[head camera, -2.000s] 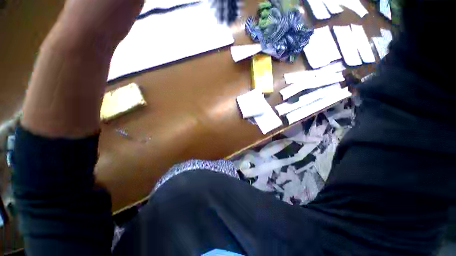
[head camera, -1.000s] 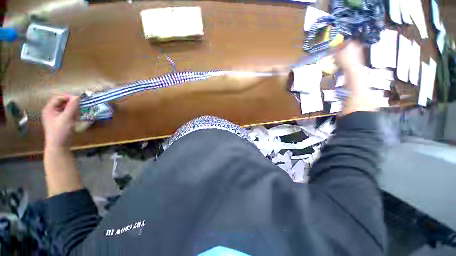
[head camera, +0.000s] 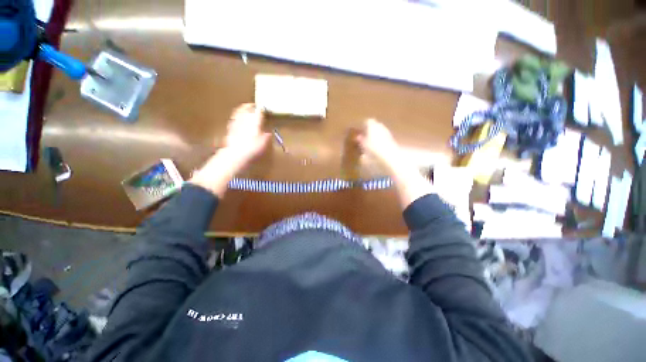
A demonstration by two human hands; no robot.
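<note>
A navy-and-white checked tie strip (head camera: 290, 186) lies nearly straight across the brown table (head camera: 177, 131), between my forearms and close to the front edge. My left hand (head camera: 248, 133) is above the table at the left end of a cream block (head camera: 291, 96); I cannot tell whether it touches the block. My right hand (head camera: 377, 141) is to the right of and below the block, blurred. What the fingers of either hand hold cannot be made out. A short thin cord (head camera: 280, 141) lies between the hands.
A long white-topped stack (head camera: 340, 42) lies behind the block. A cutting machine base (head camera: 119, 83) and small open box (head camera: 153, 184) are left. At right are the tie strip heap (head camera: 531, 106), a yellow block (head camera: 484, 157) and white pieces (head camera: 520, 220). Scraps litter the floor.
The strip, earlier stretched from my left hand toward my right, now lies across the table nearer me. My left hand has moved right and my right hand left, away from the tie heap.
</note>
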